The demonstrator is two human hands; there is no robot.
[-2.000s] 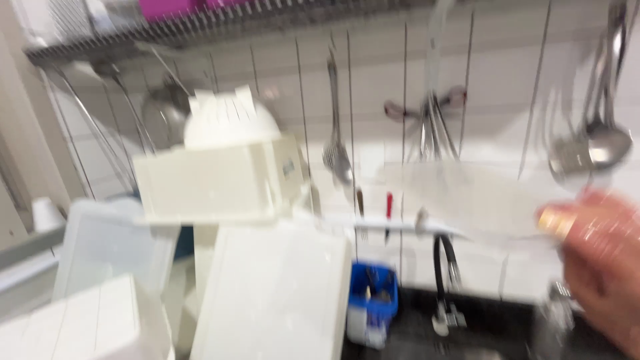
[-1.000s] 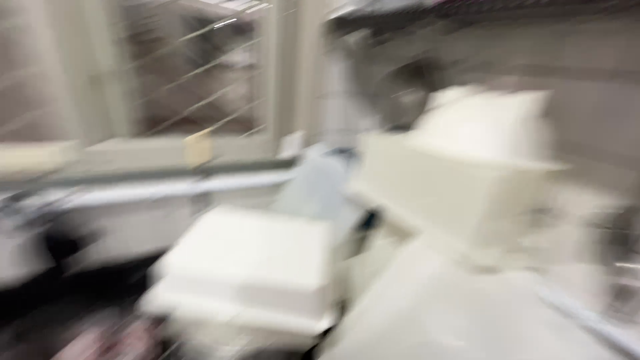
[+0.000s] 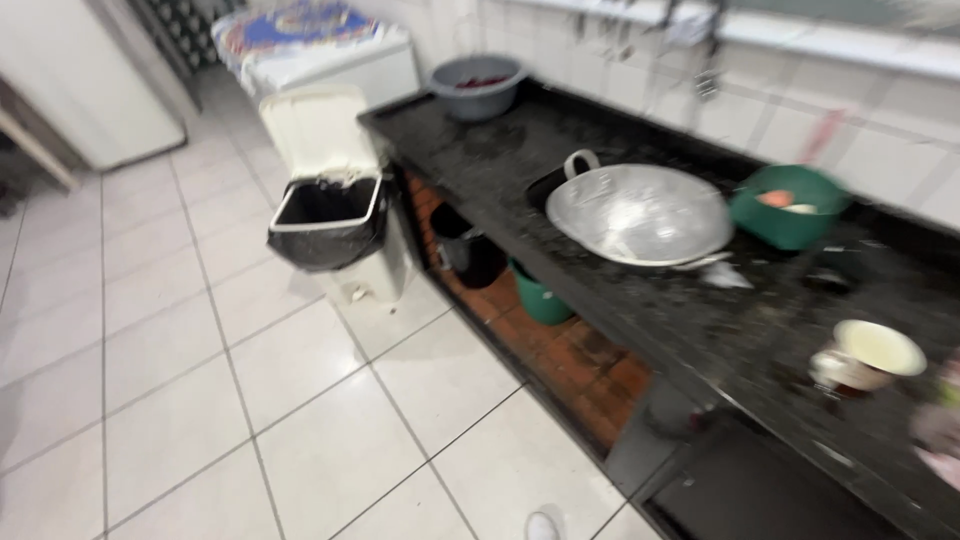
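Neither my left hand nor my right hand can be made out. A wide metal pan (image 3: 641, 214) with loop handles rests on the black stone counter (image 3: 487, 146). Behind its right side stands a green plastic container (image 3: 791, 206) holding orange and pale pieces. Nearer me on the counter is a mug (image 3: 870, 356) with a cream inside. A grey basin (image 3: 476, 86) with dark red contents sits at the counter's far end. At the right edge, a blurred pinkish and green shape (image 3: 937, 435) is cut off; I cannot tell what it is.
An open-lidded cream bin (image 3: 322, 225) with a black liner stands beside the counter's far end. Under the counter are a black bucket (image 3: 469, 251) and a green bucket (image 3: 540, 296). A cloth-topped white appliance (image 3: 345, 56) stands farther back. Pale floor tiles (image 3: 300, 420) extend along the left.
The view has swung far, from the white containers and hanging utensils to the counter and floor. The hand seen at the right two seconds ago is no longer discernible.
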